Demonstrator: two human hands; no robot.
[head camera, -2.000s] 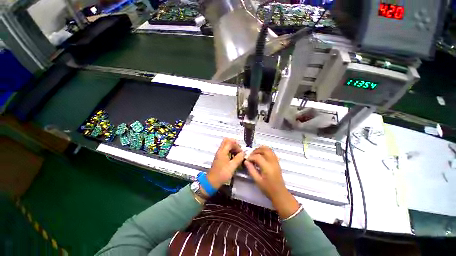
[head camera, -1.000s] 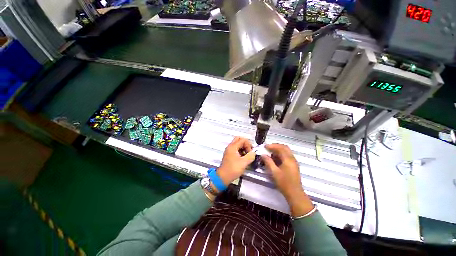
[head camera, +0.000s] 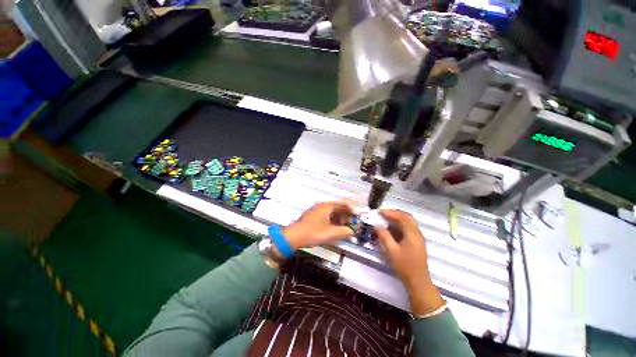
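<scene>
My left hand (head camera: 322, 224) and my right hand (head camera: 402, 240) meet at the small dark jig (head camera: 364, 233), under the soldering iron head (head camera: 379, 193). A small white part (head camera: 370, 217) shows between my fingertips, held on the right by my right hand. My left fingers are at a small circuit board (head camera: 354, 224) with a bit of colour showing; it is mostly hidden by the fingers. The iron tip is just above the white part; whether they touch I cannot tell.
A black tray (head camera: 233, 134) with heaped green boards (head camera: 216, 183) lies left of the slotted aluminium base plate (head camera: 317, 164). A metal fume hood (head camera: 373, 59) hangs above. A controller (head camera: 601, 45) and counter display (head camera: 553, 142) stand at upper right. Black cables (head camera: 515, 279) run right of the plate.
The view has shifted, so the bench sits further right and lower. My left wrist has swung out to the left, its forearm flatter. Both hands remain at the jig, and more of the board shows.
</scene>
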